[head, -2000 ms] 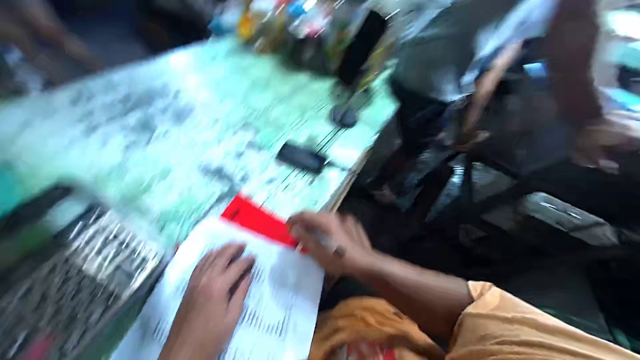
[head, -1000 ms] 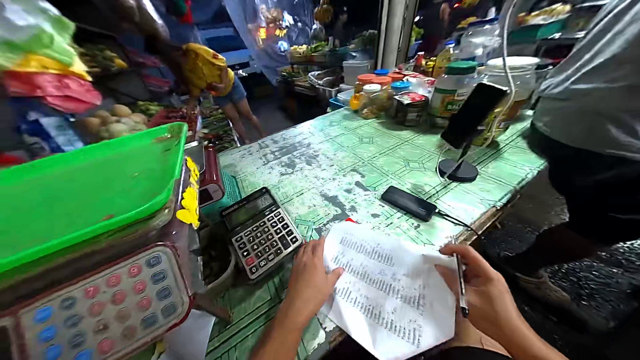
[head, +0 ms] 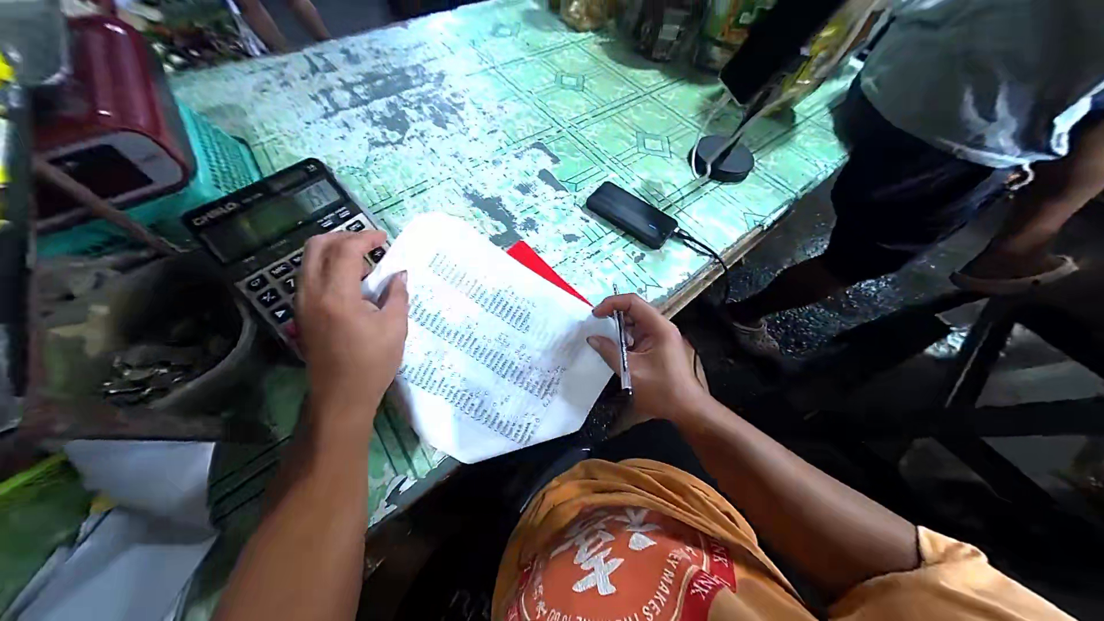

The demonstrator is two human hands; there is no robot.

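Note:
A white sheet of paper [head: 496, 354] covered in written columns lies over the near edge of the green-patterned table, between my hands. My left hand [head: 349, 319] grips its left edge between thumb and fingers, partly over the keys of a desk calculator [head: 267, 224]. In my right hand [head: 651, 349] is a pen [head: 623, 349], pointing roughly toward and away from me, while the thumb and fingers also touch the sheet's right edge. A red flat piece [head: 548, 272] shows from beneath the sheet's far edge.
A black power bank [head: 631, 214] with a cable lies beyond the sheet, near a phone stand [head: 723, 159]. At left are a red device [head: 112, 112], a teal basket [head: 211, 155] and a bowl of coins [head: 155, 371]. A person [head: 957, 112] stands at right.
Compared with one second ago, my left hand has moved up onto the calculator's side with the sheet's edge in its fingers. The view has tilted down. The standing person has shifted.

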